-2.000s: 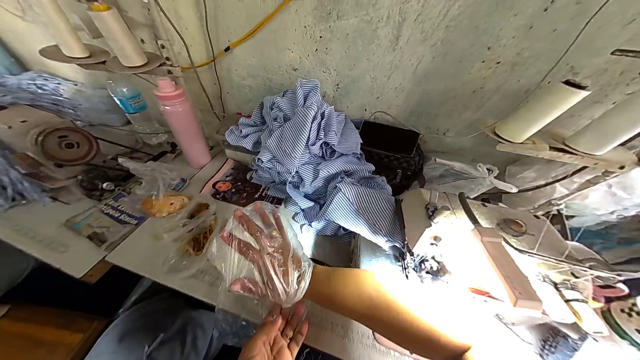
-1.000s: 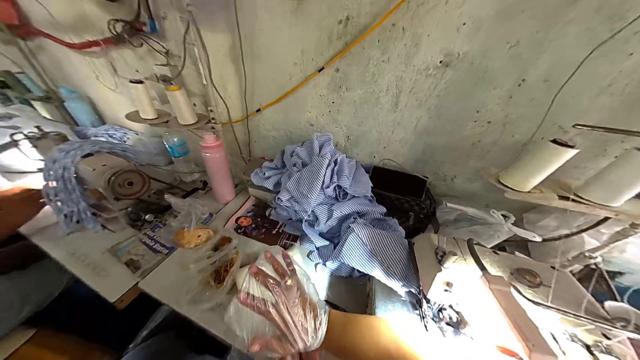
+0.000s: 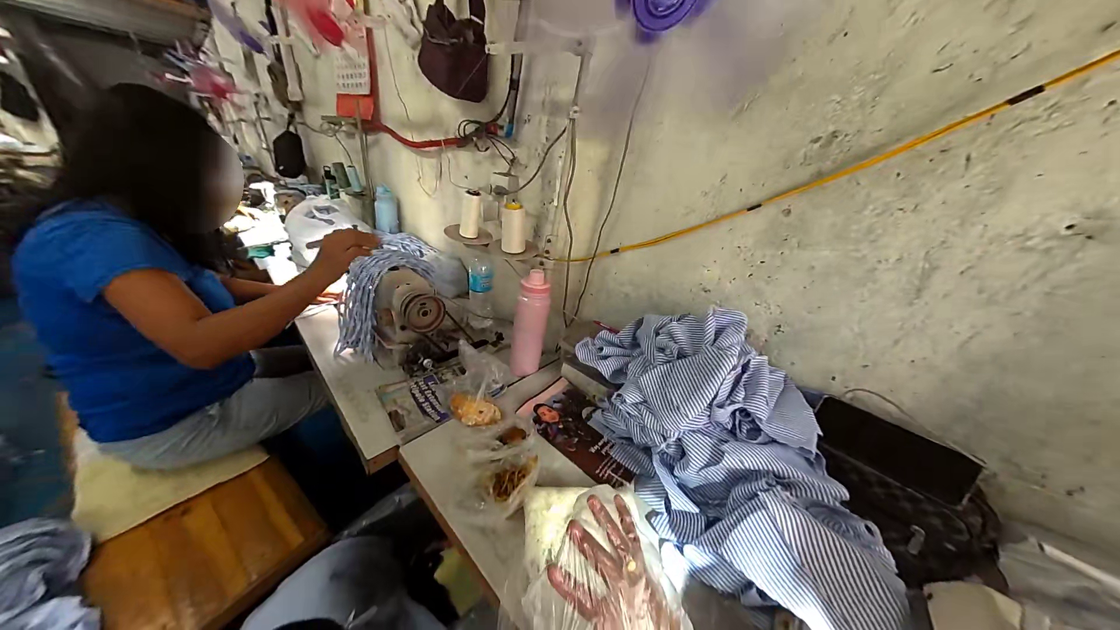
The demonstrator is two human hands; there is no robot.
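My right hand (image 3: 612, 564) is at the bottom centre, seen through a clear plastic bag (image 3: 525, 604) that covers it like a glove, with its fingers spread. It is over a pale, whitish packet or filled bag (image 3: 553, 516); the contents cannot be told. Just left of it on the table is an open clear bag of brownish, stringy food (image 3: 509, 479), and behind that a bag with a light brown food piece (image 3: 475, 409). To the right of the hand lies a heap of blue-and-white striped cloth (image 3: 726, 437). My left hand is out of view.
A pink bottle (image 3: 530, 324) and a clear water bottle (image 3: 480, 289) stand at the back. A printed magazine (image 3: 577, 429) lies by the cloth. At left, a person in a blue top (image 3: 131, 324) sits at a sewing machine (image 3: 407, 306) draped with striped strips. A black box (image 3: 897, 451) is at right.
The view has swung left, bringing the seated person in. My left hand, below the bagged right hand two seconds ago, is out of view. The right hand is still inside the clear bag.
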